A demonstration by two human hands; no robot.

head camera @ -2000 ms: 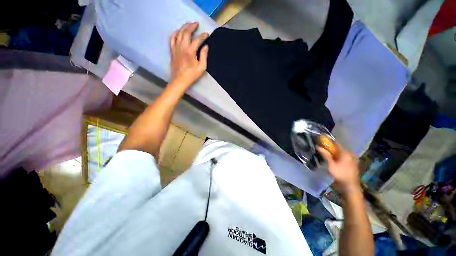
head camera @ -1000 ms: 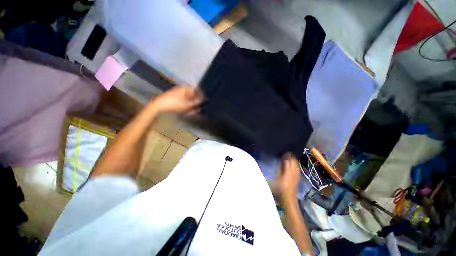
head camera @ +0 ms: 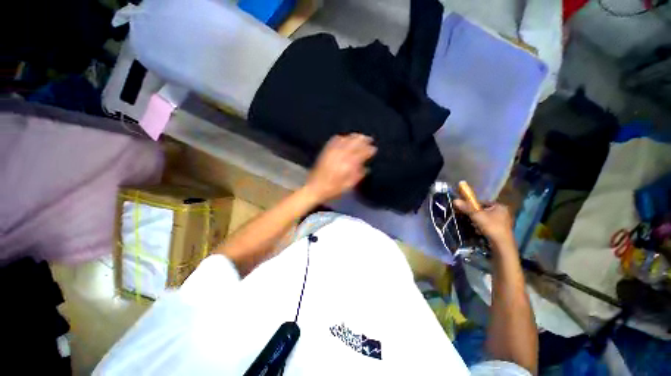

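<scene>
The black garment (head camera: 324,99) lies over the pale padded sleeve board (head camera: 213,55), with a narrow part reaching up at the back. My left hand (head camera: 344,166) is at its near edge, slightly blurred, fingers over the cloth; a firm hold cannot be seen. My right hand (head camera: 489,220) is on the orange-tan handle of the silver steam iron (head camera: 444,218), right of the garment. The iron stands tilted, its shiny face toward the garment and apart from it.
A lavender-blue cloth (head camera: 485,95) lies at the right of the table. A pink tag (head camera: 156,115) hangs at the left front edge. A strapped carton (head camera: 187,239) stands on the floor at left. Red-handled scissors (head camera: 622,241) lie at far right. A blue block (head camera: 265,10) is at the back.
The garment now wraps around the sleeve board, where it was held spread between both hands. My right hand has let go of it and taken the iron's handle. My left hand has moved right.
</scene>
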